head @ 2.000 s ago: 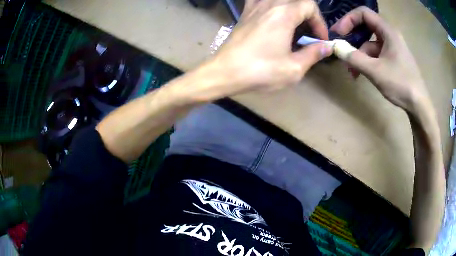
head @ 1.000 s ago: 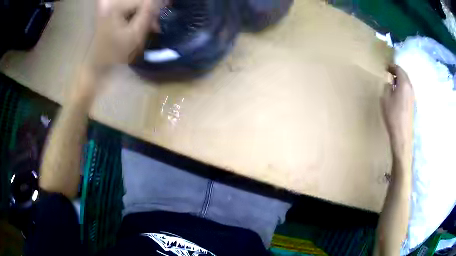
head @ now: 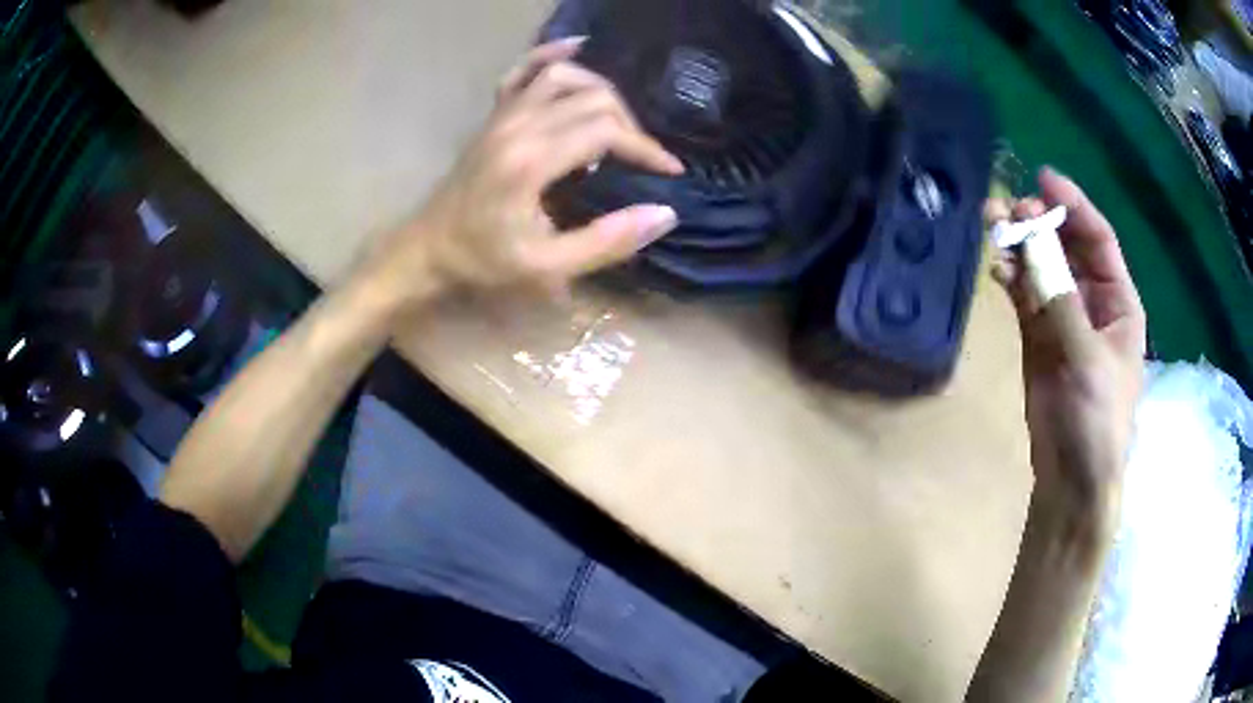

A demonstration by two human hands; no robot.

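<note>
A black portable fan lies on the tan bench, its round head [head: 715,103] at top centre and its block base [head: 900,261] to the right with round knobs on its face. My left hand [head: 550,186] rests at the left rim of the fan head, thumb and fingers apart. My right hand [head: 1072,295] is raised right of the base, with an off-white wrap on a finger. It pinches a small white strip [head: 1031,227] at its fingertips.
The tan bench [head: 797,481] has a shiny clear patch [head: 584,368] near its front edge. A puffy white plastic bag [head: 1168,549] lies at right. A green belt [head: 1099,137] runs beyond. More black fans [head: 172,295] sit lower left.
My right hand has moved from beside the white bag to near the fan base and now holds a white strip. The fan appears further right in view, with its base visible; my left hand is at its rim.
</note>
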